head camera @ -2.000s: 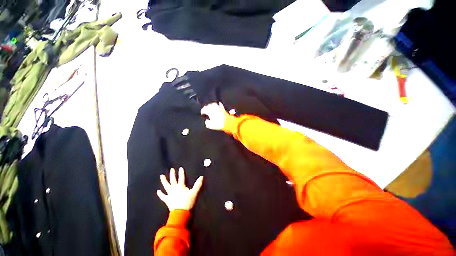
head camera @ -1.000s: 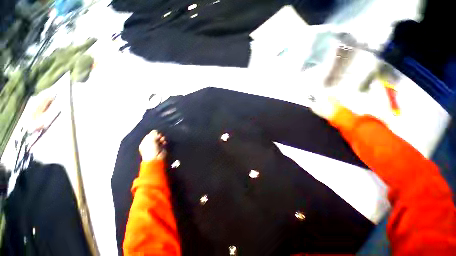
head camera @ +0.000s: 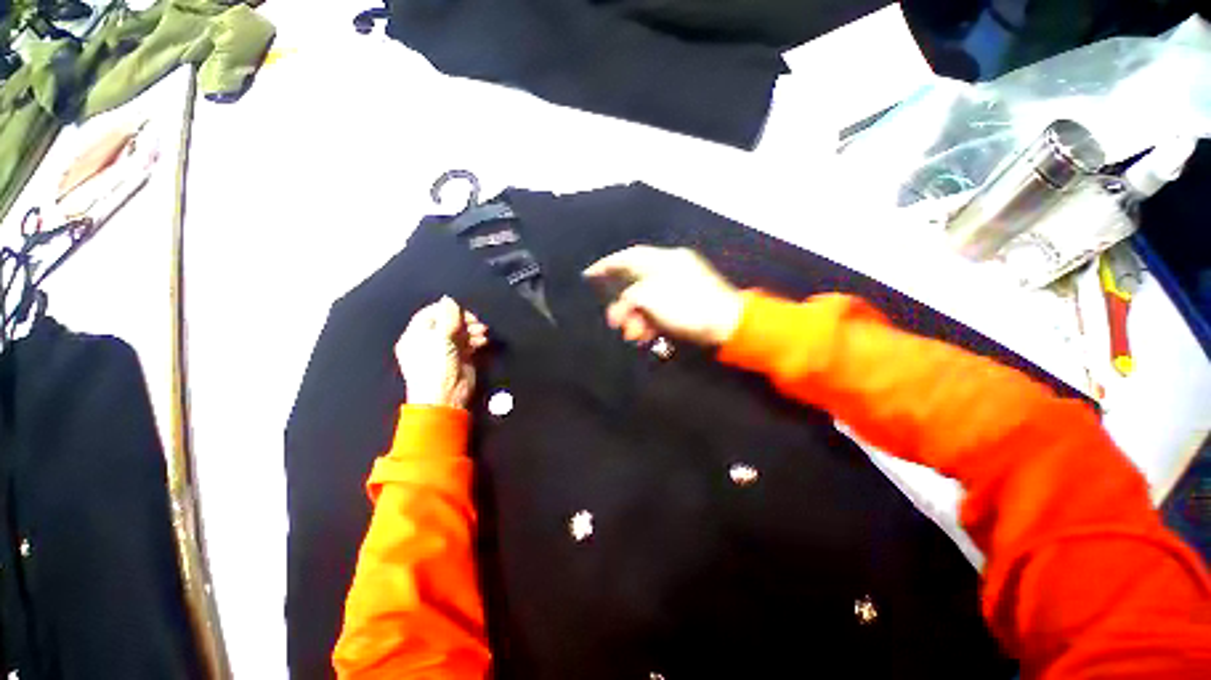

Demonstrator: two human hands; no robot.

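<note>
A black double-breasted coat lies front up on the white table, with two columns of shiny buttons. A black coat hanger shows its hook and part of its body at the neck opening. My left hand is closed on the coat's lapel edge, left of the neck opening. My right hand is over the other lapel, right of the hanger, with its index finger extended and the other fingers curled. Whether it holds snips or cloth cannot be told.
Another black coat lies at left beyond a seam in the table. Black garments lie at the back, olive garments at top left. A metal flask, clear plastic and a red-and-yellow tool are at right.
My right hand has come back from the coat's right sleeve to the lapel beside the neck. My left hand stays at the left lapel. The camera view has shifted.
</note>
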